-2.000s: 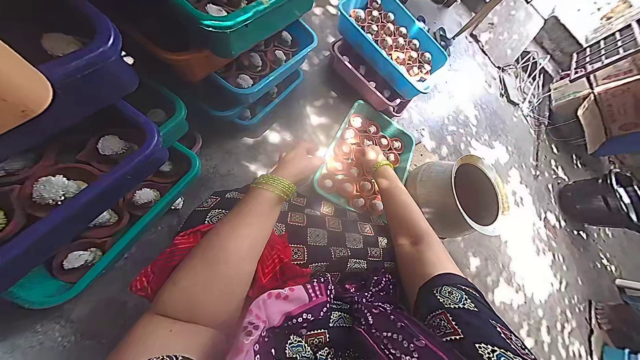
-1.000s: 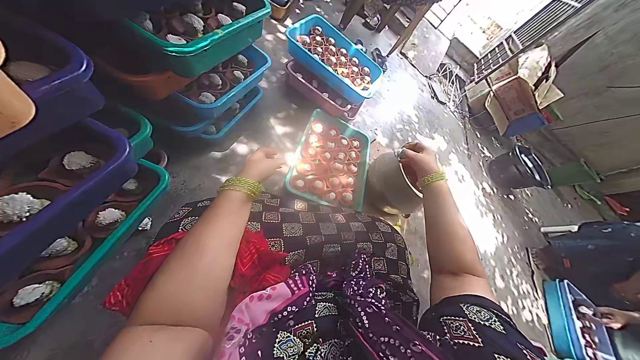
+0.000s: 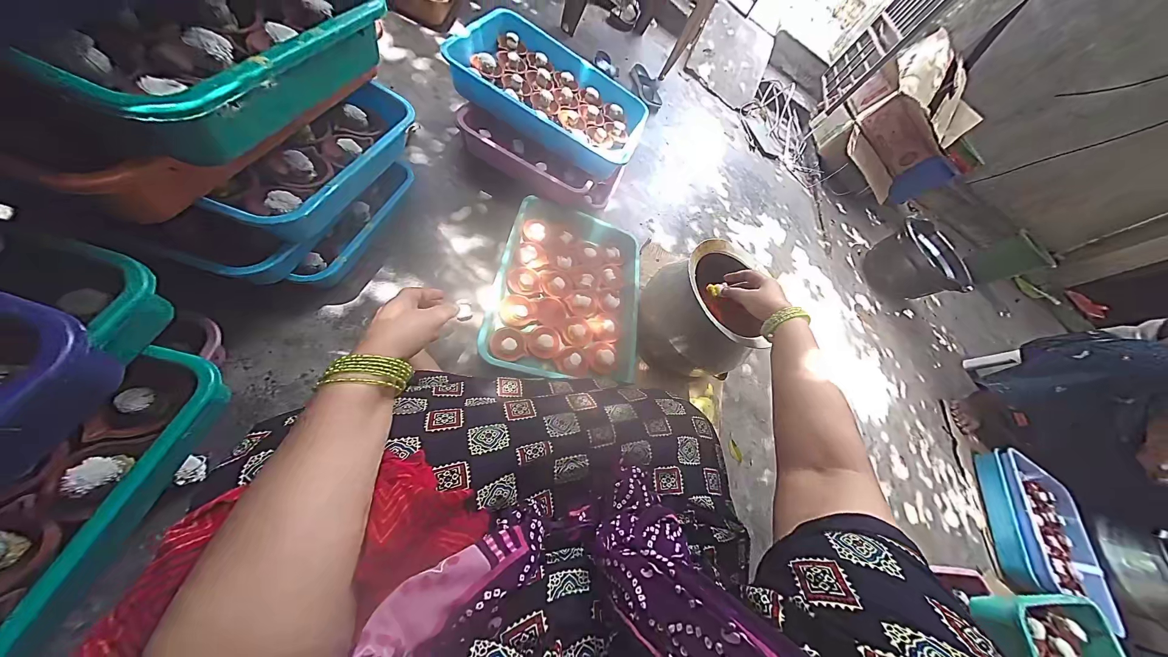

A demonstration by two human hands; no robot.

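In the head view my right hand (image 3: 756, 294) is over the mouth of a metal pot (image 3: 680, 319) that holds dark reddish-brown contents. Its fingertips pinch a small yellow thing (image 3: 715, 289). Left of the pot, a pale green plastic tray (image 3: 627, 365) on the floor holds rows of small clay cups (image 3: 544, 341) with whitish round tops. My left hand (image 3: 411, 321) is just left of this tray, fingers bent, with a small whitish piece (image 3: 464, 311) at the fingertips; whether it is gripped is unclear.
A blue tray (image 3: 547, 132) of similar cups sits on a mauve tray (image 3: 484, 146) beyond. Stacked green (image 3: 265, 78), blue (image 3: 365, 205) and purple (image 3: 55, 365) trays stand at left. Cardboard boxes (image 3: 899, 132) and a dark bucket (image 3: 917, 260) are at right. A person (image 3: 1086, 392) is at the right edge.
Two seconds ago both hands were at the green tray. My right hand has moved right, to the pot's mouth. My left hand stays at the tray's left side.
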